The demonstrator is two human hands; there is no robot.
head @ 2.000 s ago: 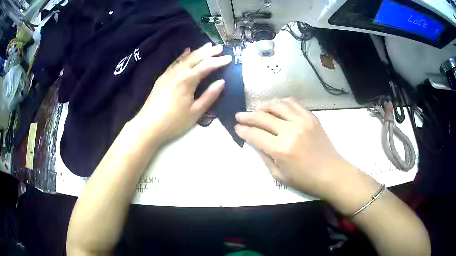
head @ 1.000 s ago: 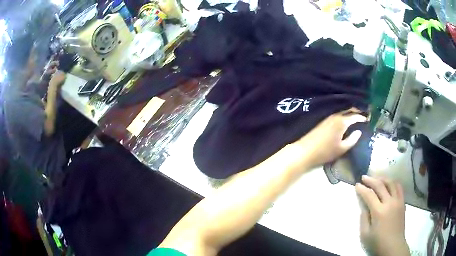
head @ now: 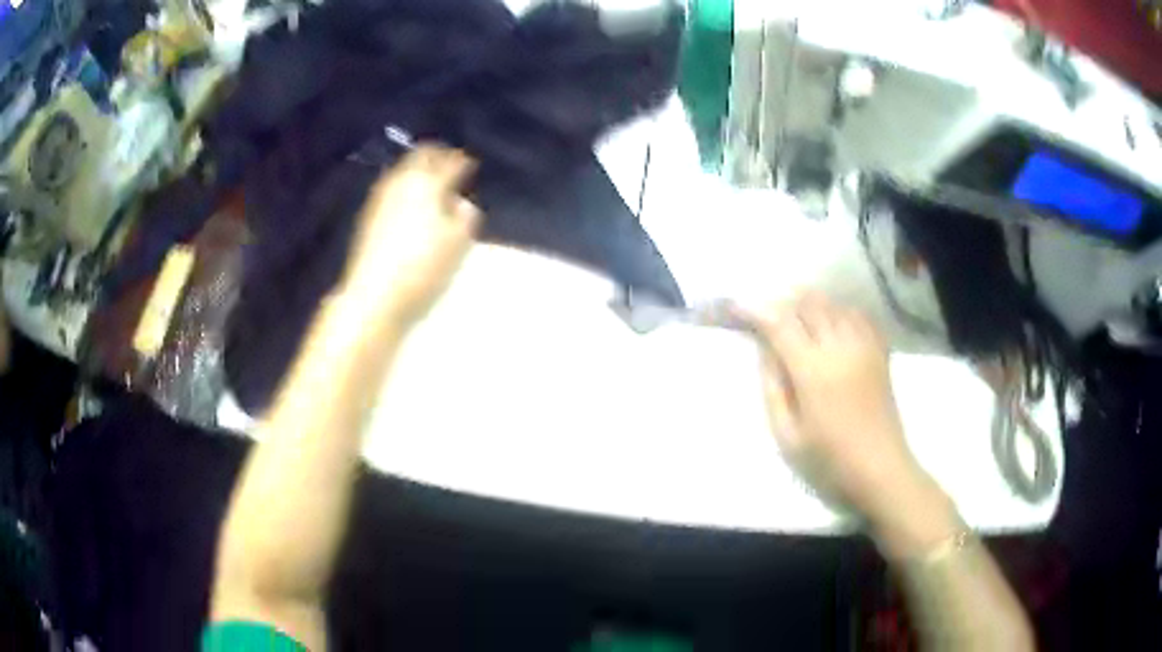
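The dark garment [head: 510,121] lies bunched on the left and middle of the white table, its small white print partly visible. My left hand [head: 414,223] grips the cloth beside the print. A pointed corner of the garment reaches right. My right hand [head: 828,369] holds a slim greyish tool [head: 714,313], possibly thread snips, with its end at that cloth corner. Blur hides whether its blades touch the cloth. The sewing machine head [head: 765,102], with a green edge, stands behind the corner, and the cloth lies left of and in front of it.
A control panel [head: 1079,194] with a blue screen is at the upper right. A grey cord loop [head: 1023,446] and dark cables lie at the right. A plastic-wrapped brown bundle [head: 204,306] with a yellowish label is at the left. Another machine [head: 57,153] stands at the far left.
The garment has come away from the needle area and moved left. My left hand has moved left with it. My right hand now holds a slim tool at the cloth corner. The view has swung back right.
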